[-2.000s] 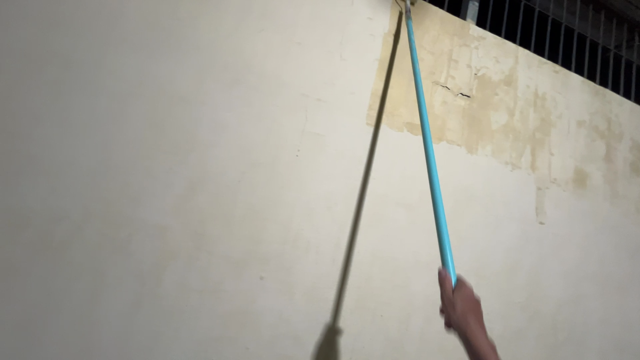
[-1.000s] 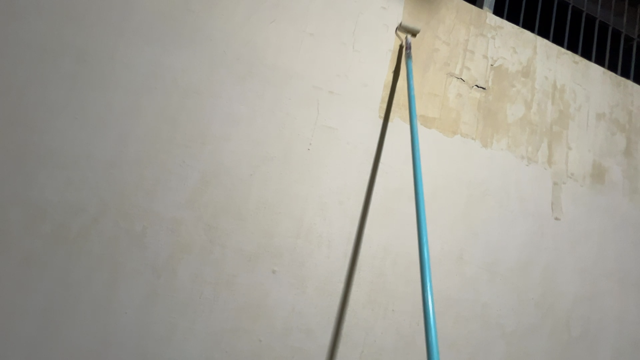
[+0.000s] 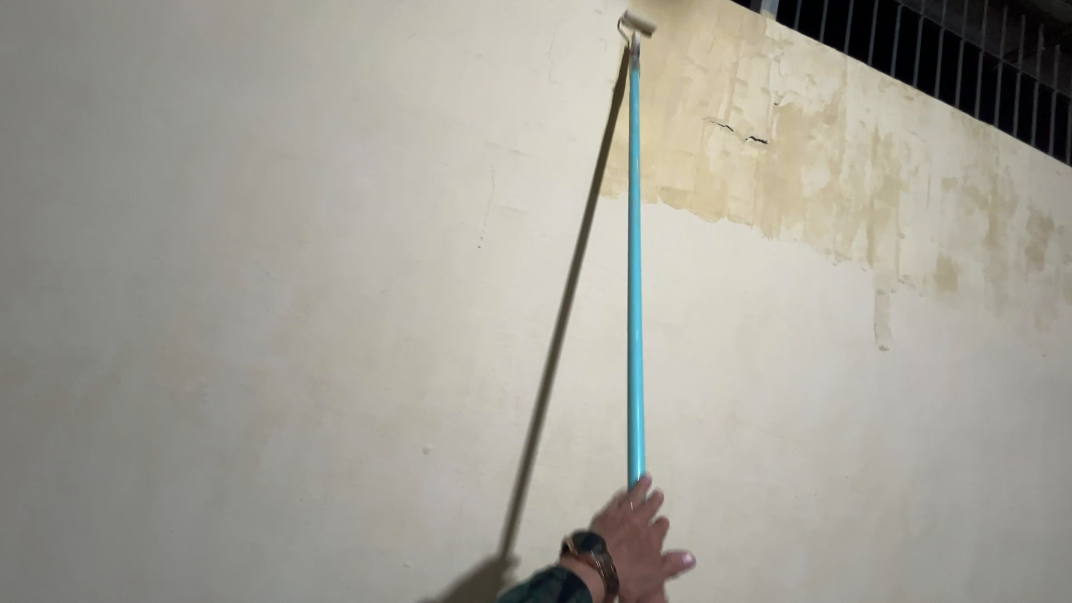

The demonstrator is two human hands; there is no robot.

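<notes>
A paint roller (image 3: 640, 23) on a long light-blue pole (image 3: 636, 293) is at the wall near the top. The pole runs nearly upright down to my left hand (image 3: 632, 536), which wears a wristwatch (image 3: 589, 553). Its back faces me, and its fingers and thumb are spread. The pole passes behind the fingers; they are not closed around it. A bit of skin shows below this hand at the bottom edge; whether it is my right hand I cannot tell. The pole's lower end is hidden.
The pale wall (image 3: 293, 293) has a darker, patchy yellowish band (image 3: 687, 159) at upper right, with a crack (image 3: 737, 132) in it. Metal bars (image 3: 938, 63) stand along the wall's sloping top edge. The pole's shadow (image 3: 557, 335) slants down to the left.
Two seconds ago my right hand held the pole at lower right; one second ago no hand showed. Now my left hand has come into view at the pole's lower visible part.
</notes>
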